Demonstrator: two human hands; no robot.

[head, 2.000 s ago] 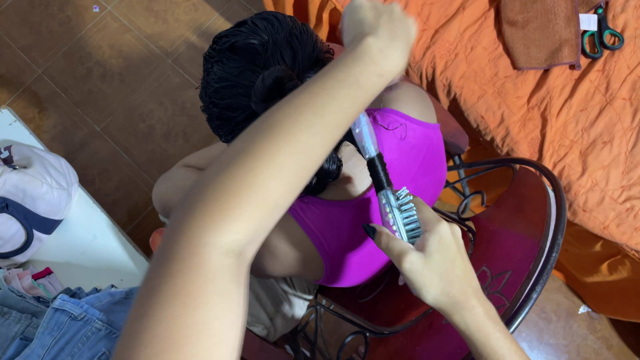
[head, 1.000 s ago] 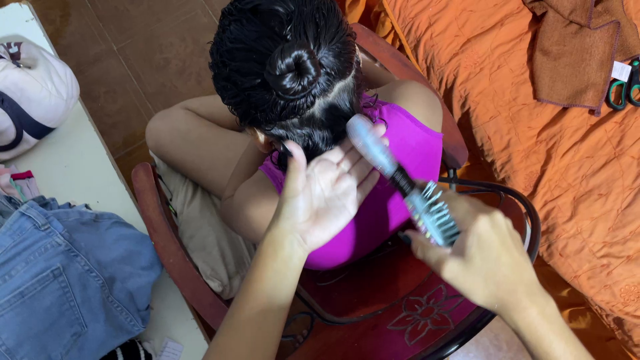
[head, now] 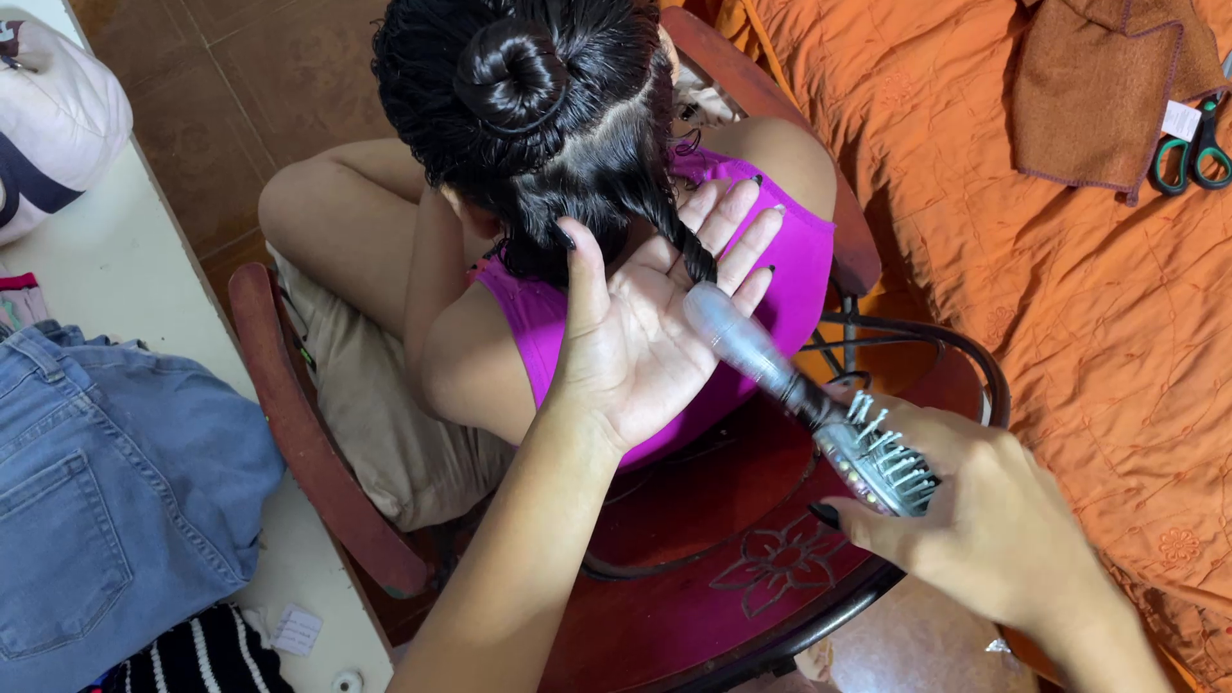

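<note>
A person in a magenta top (head: 780, 212) sits with their back to me, their dark wet hair (head: 568, 183) parted, with a coiled bun (head: 512, 75) on top. My left hand (head: 650, 318) lies palm up behind the neck, fingers spread, under a twisted lock of hair (head: 691, 252) that rests across it. In my right hand (head: 943, 510) is a hairbrush (head: 871, 462), gripped by its bristled head. Its clear grey handle points up and left, the tip over my left palm at the end of the lock.
The person sits on a red wooden chair (head: 318, 433) with a dark metal rim. To the right, an orange bedspread (head: 972, 192) bears a brown cloth (head: 1092, 106) and green-and-black scissors (head: 1193, 159). At left, a white table (head: 144, 260) holds folded jeans (head: 125, 481) and a cap (head: 58, 115).
My left arm, raised across the person's head two seconds ago, has come down, with its palm now under the hair. The brush stays in my right hand. The view has shifted.
</note>
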